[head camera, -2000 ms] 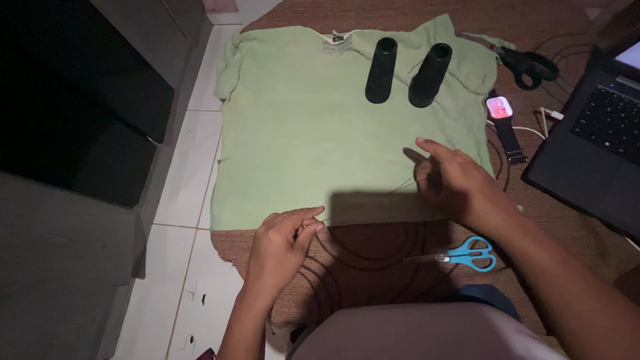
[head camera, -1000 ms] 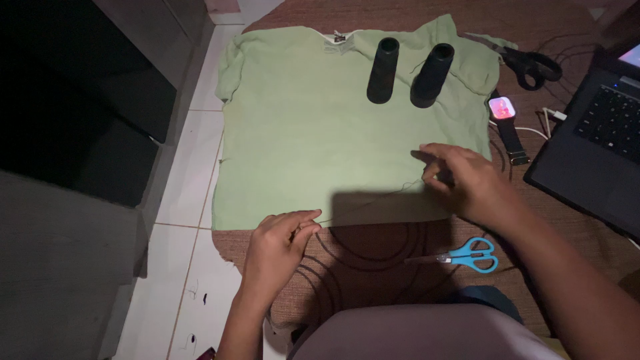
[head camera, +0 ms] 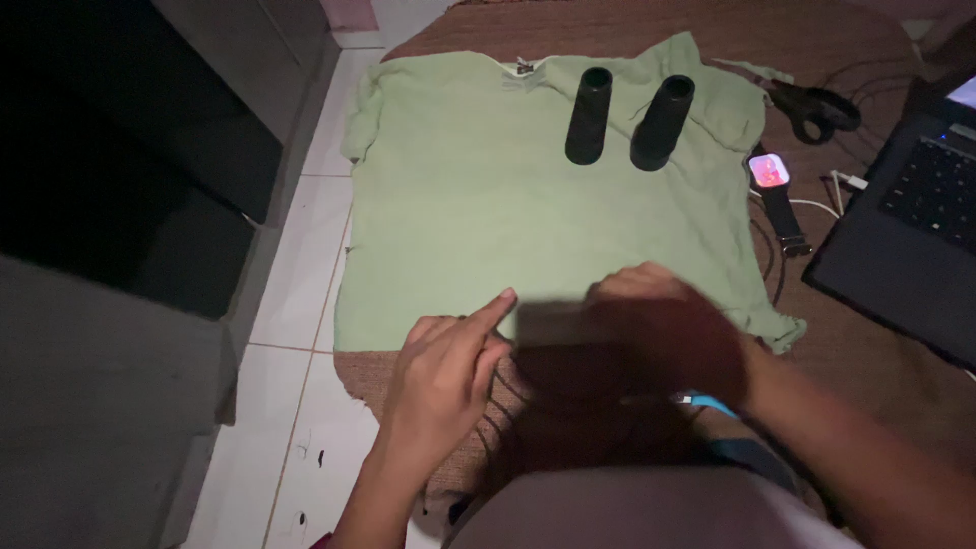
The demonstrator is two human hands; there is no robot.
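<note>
A light green shirt [head camera: 488, 206] lies spread flat, its neckline at the far side. My left hand [head camera: 454, 374] is at the shirt's near edge, index finger extended over the cloth; whether its other fingers pinch anything cannot be told. To its right, my right hand [head camera: 663, 328], blurred and shadowed, hovers by the near hem with fingers bent; its fingertips are unclear. Two dark thread cones, a left one [head camera: 589, 118] and a right one [head camera: 662, 123], stand on the shirt. Light-blue-handled scissors [head camera: 713, 402] lie partly hidden beneath my right hand.
Black-handled scissors [head camera: 820, 110] lie by the shirt's far right corner. A smartwatch [head camera: 770, 171] with lit screen, a white cable [head camera: 816, 204] and a laptop [head camera: 877, 259] are at the right. Brown patterned fabric [head camera: 366, 374] lies beneath the shirt; white floor tiles [head camera: 282, 305] and a dark cabinet stand left.
My right hand has moved nearer to my left hand and turned, now covering part of the blue scissors. My left index finger now points further out over the shirt. The hem's right corner looks bunched.
</note>
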